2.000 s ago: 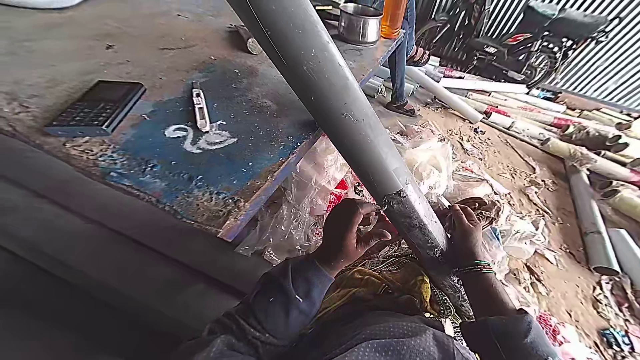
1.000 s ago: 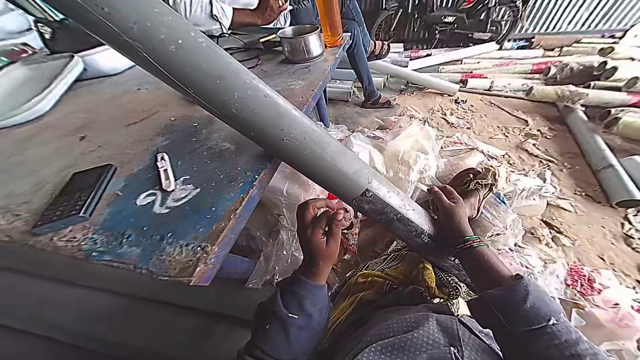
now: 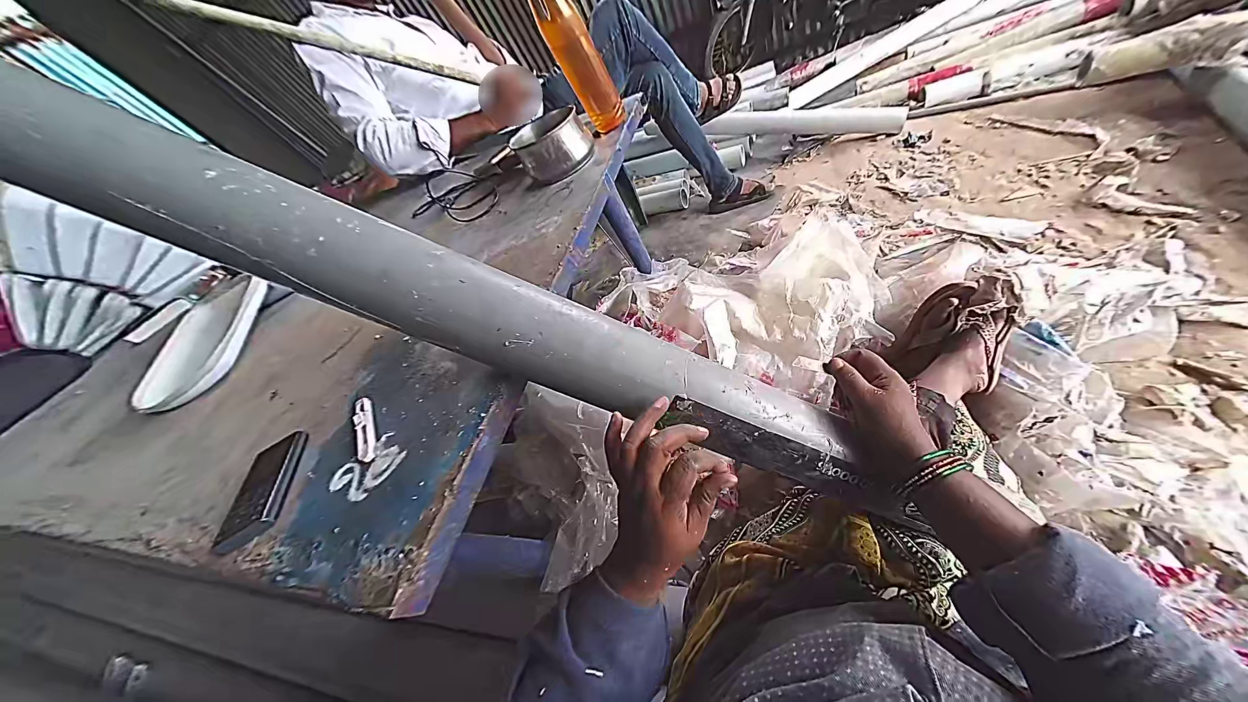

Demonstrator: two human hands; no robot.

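Note:
A long grey plastic pipe [image 3: 429, 292] slants from the upper left down to my lap, across the edge of the table. A dark printed band [image 3: 760, 444] lies along its near end. My left hand [image 3: 668, 487] is at the lower side of the pipe with its fingers spread, the fingertips at or near the band's end. My right hand [image 3: 882, 419] rests at the pipe's near end, thumb and forefinger together at its upper side; whether something small is between them cannot be told.
On the worktable [image 3: 322, 351] lie a black calculator-like device [image 3: 261, 492], a white cutter [image 3: 365, 429] and a metal pot [image 3: 552, 146] beside an orange bottle [image 3: 585, 68]. A seated person [image 3: 390, 88] is behind. Plastic wrap [image 3: 799, 283] and pipes [image 3: 799, 121] cover the ground.
The pipe lies flatter across the view than two seconds ago. My left hand's fingers have spread from a more closed pose. The view has shifted, showing more of the seated person.

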